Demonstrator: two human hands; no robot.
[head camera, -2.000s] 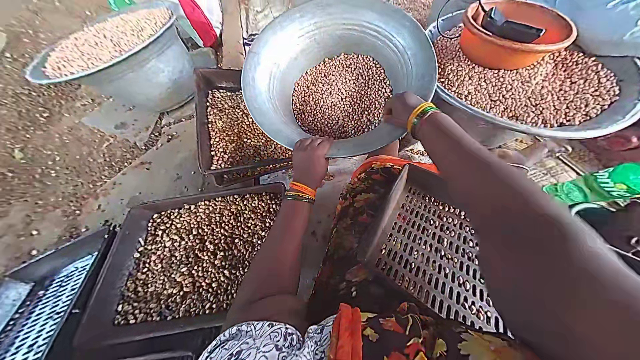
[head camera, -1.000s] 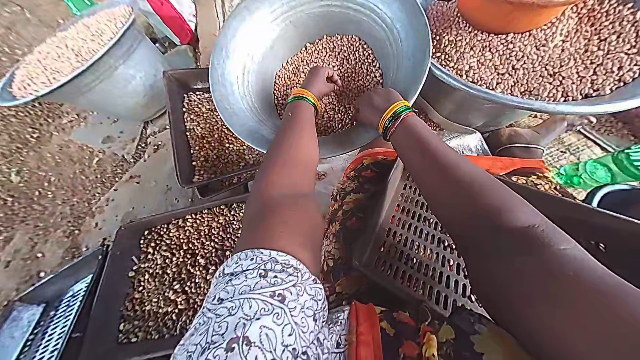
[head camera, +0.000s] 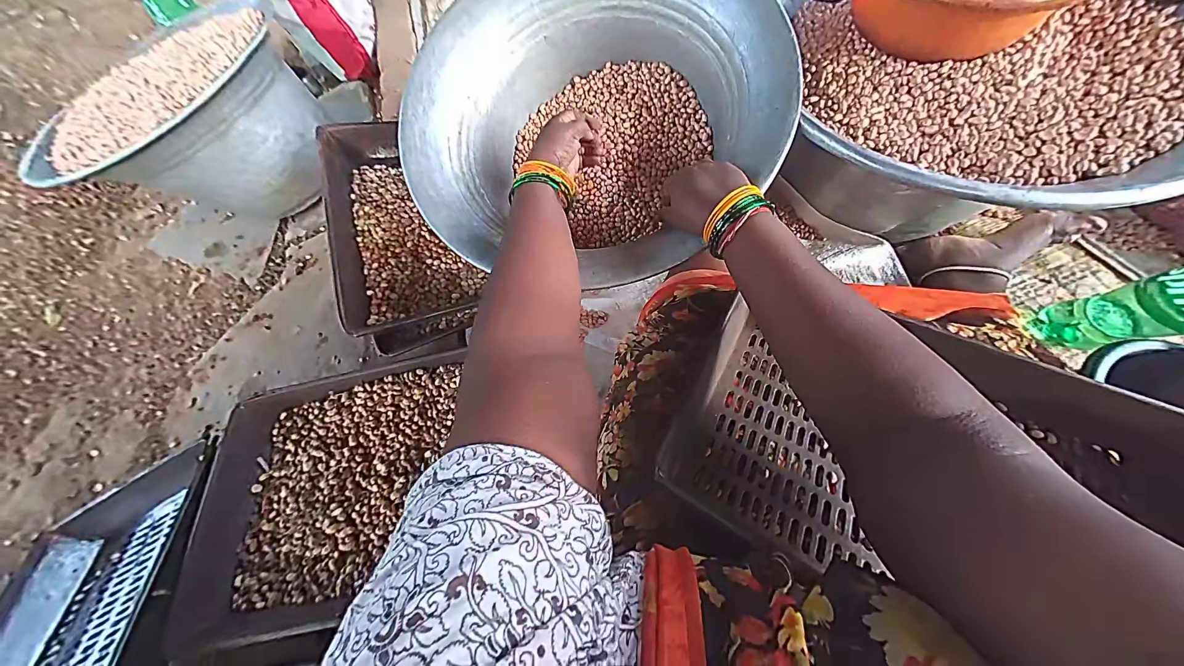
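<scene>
A wide metal basin (head camera: 462, 120) holds a heap of small reddish-brown nuts or beans (head camera: 638, 120). Inside it, on the left part of the heap, lies my left hand (head camera: 569, 143), fingers curled; whether nuts are within them is hidden. My right hand (head camera: 700, 194) is at the heap's lower right edge, near the basin wall, its fingers bent down and mostly out of sight. Bangles circle both wrists. Below my right forearm, a slotted metal sieve tray (head camera: 777, 444) leans by the patterned cloth on my lap.
Two dark trays of nuts, a small one (head camera: 338, 217) and a larger one (head camera: 231, 518), stand at left. A full metal tub (head camera: 231, 139) is at upper left. Another large basin (head camera: 860, 176) with an orange bowl (head camera: 943, 28) stands at right, near a foot and a green bottle (head camera: 1119, 310).
Two seconds ago both my hands were at the basin's near rim; now they are inside at the nuts. Since one second ago, my left hand has changed little.
</scene>
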